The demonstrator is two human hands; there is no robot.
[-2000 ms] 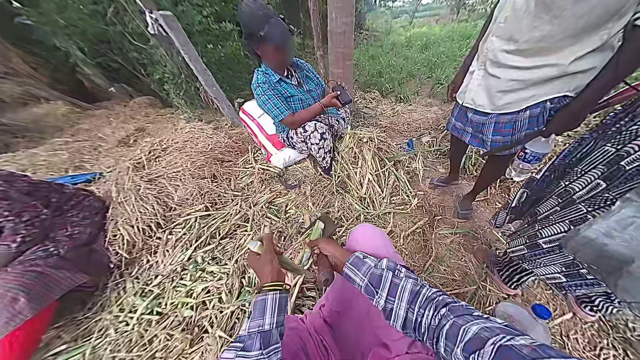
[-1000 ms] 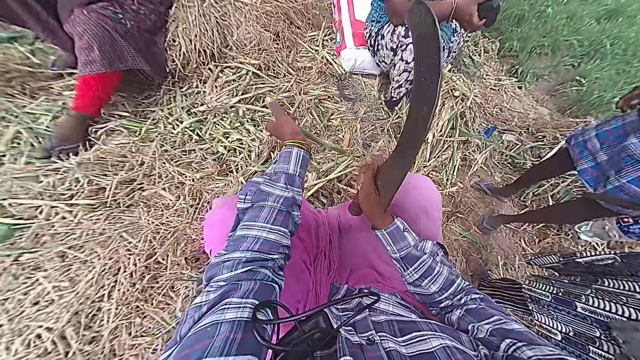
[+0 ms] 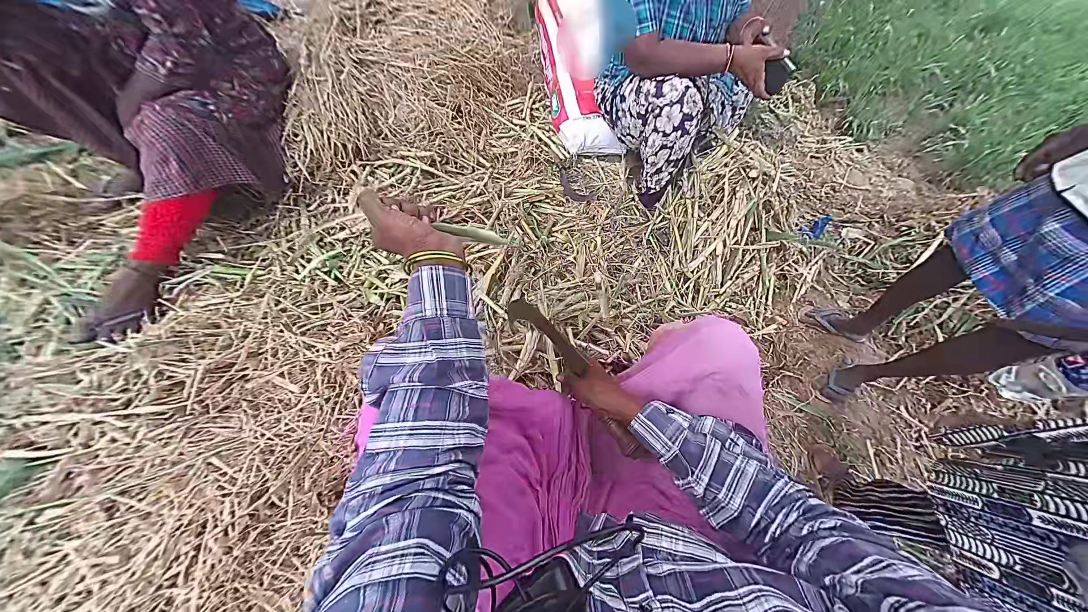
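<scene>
My left hand [image 3: 399,225], with thin yellow bangles at the wrist, is closed around a pale green stalk piece [image 3: 469,233] that juts out to the right over the straw. Lower and to the right, above my pink-clothed lap, my right hand [image 3: 597,393] grips the handle of a long dark blade [image 3: 551,336], which looks like a machete or sickle. The blade slants up and left, and its tip is apart from the stalk. Cut stalks and dry straw [image 3: 629,280] lie on the ground beyond my knees.
A seated person [image 3: 680,85] holding a dark device is ahead, beside a red and white sack [image 3: 569,93]. A person in a maroon garment [image 3: 195,110] is at the left. At the right stand a person's legs [image 3: 926,340], with patterned black and white cloth [image 3: 1011,501] below.
The blade, raised upright a second ago, is now lower and tilted left. My left hand has moved outward with the stalk. The view has tipped downward since two seconds ago.
</scene>
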